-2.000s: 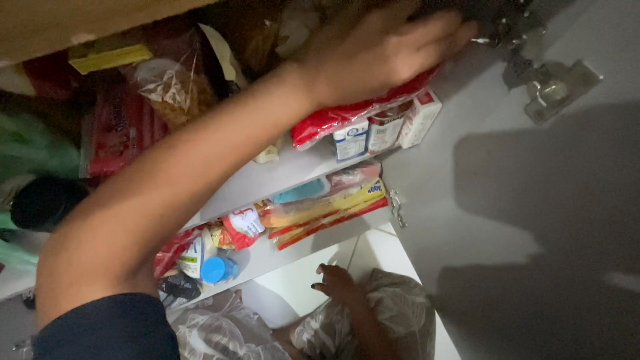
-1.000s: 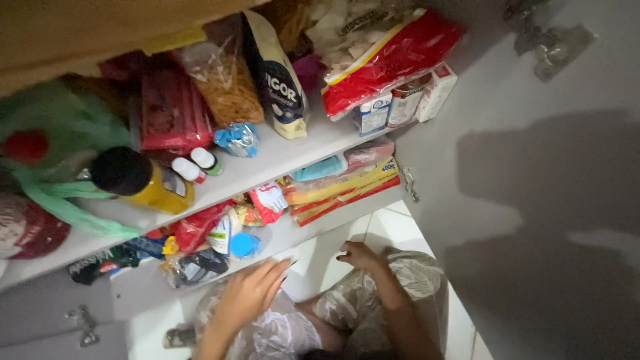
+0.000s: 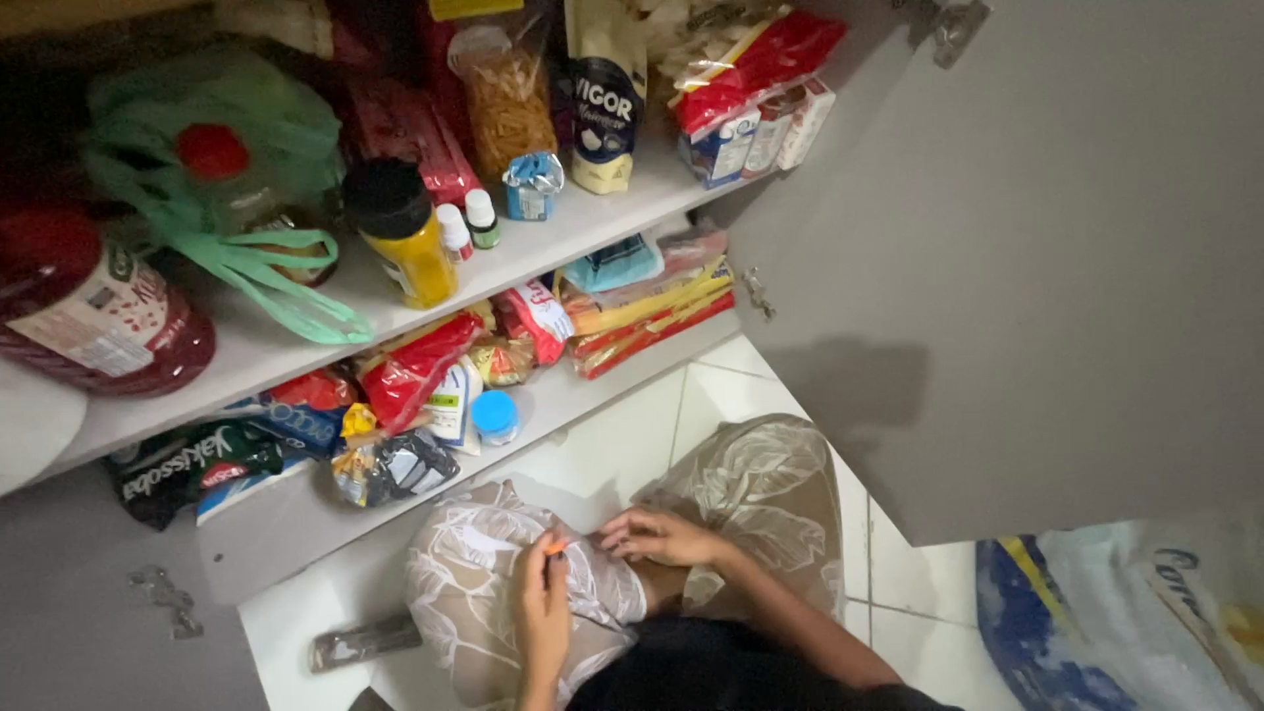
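Over my lap, my left hand (image 3: 542, 588) is closed around a small orange item (image 3: 556, 545), of which only a tip shows between the fingers. My right hand (image 3: 660, 538) hangs beside it above the other leg, fingers loosely bent and apart, with nothing seen in it. Above my hands, the upper shelf carries a yellow bottle with a black cap (image 3: 409, 237), two small white-capped bottles, a blue foil packet (image 3: 532, 186), a Vigor pouch (image 3: 604, 109) and a red plastic bag (image 3: 755, 71). A blue-lidded jar (image 3: 495, 417) stands on the lower shelf.
A grey cabinet door (image 3: 1027, 257) hangs open at the right, with another (image 3: 89, 592) at the lower left. A large red-filled jar (image 3: 109, 306) and a green plastic bag (image 3: 212, 118) crowd the upper shelf's left. A big printed sack (image 3: 1116, 612) lies at the lower right.
Two seconds ago an arm reached up across the upper shelf to the red bag; it came down to the lap. My left hand, fingers extended a second ago, is now closed on the orange item.
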